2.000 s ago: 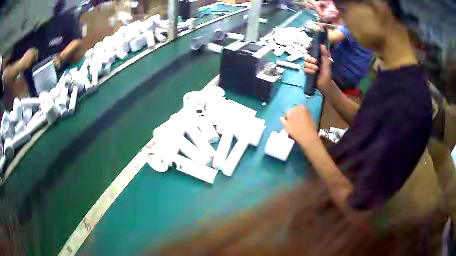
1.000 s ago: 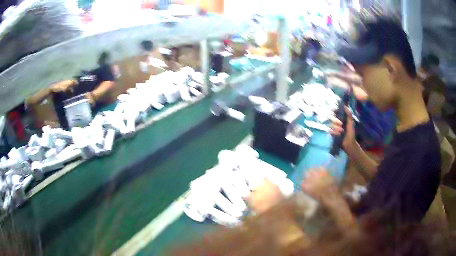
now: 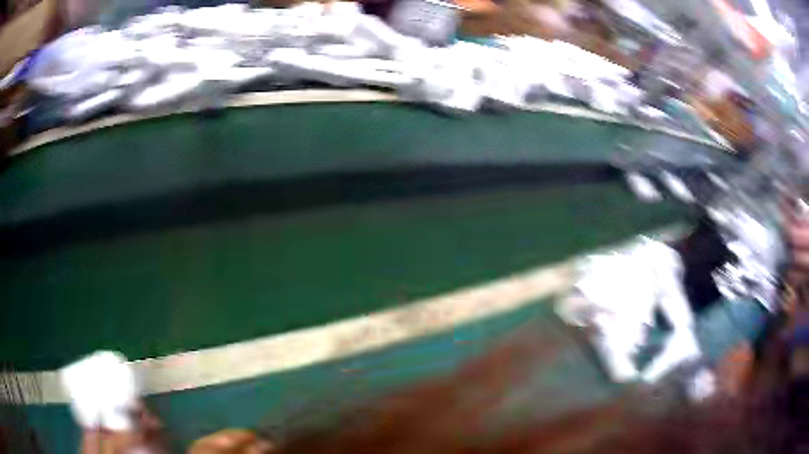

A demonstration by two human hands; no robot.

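A white rounded piece, likely a fan head (image 3: 102, 388), is at the lower left over the cream belt edge rail. My left hand (image 3: 115, 436) is blurred and cut off by the bottom edge; its fingers are closed on the lower part of this piece. My right hand (image 3: 231, 442) seems to be just to the right of it. Only a blurred part shows at the bottom edge, so its grip is hidden. A near heap of white fans (image 3: 634, 306) lies on the bench at the right.
The green conveyor belt (image 3: 355, 257) crosses the view behind the cream rail (image 3: 426, 315). A long heap of white fans (image 3: 355, 58) lines the far side. A dark box (image 3: 705, 257) stands beyond the near heap. Part of another person's hand (image 3: 736, 368) shows at right. A reddish-brown blur covers the lower edge.
The view has swung left and down. The near heap now sits further right, and the neighbouring worker is mostly out of view. A white piece held in my left hand now shows at lower left.
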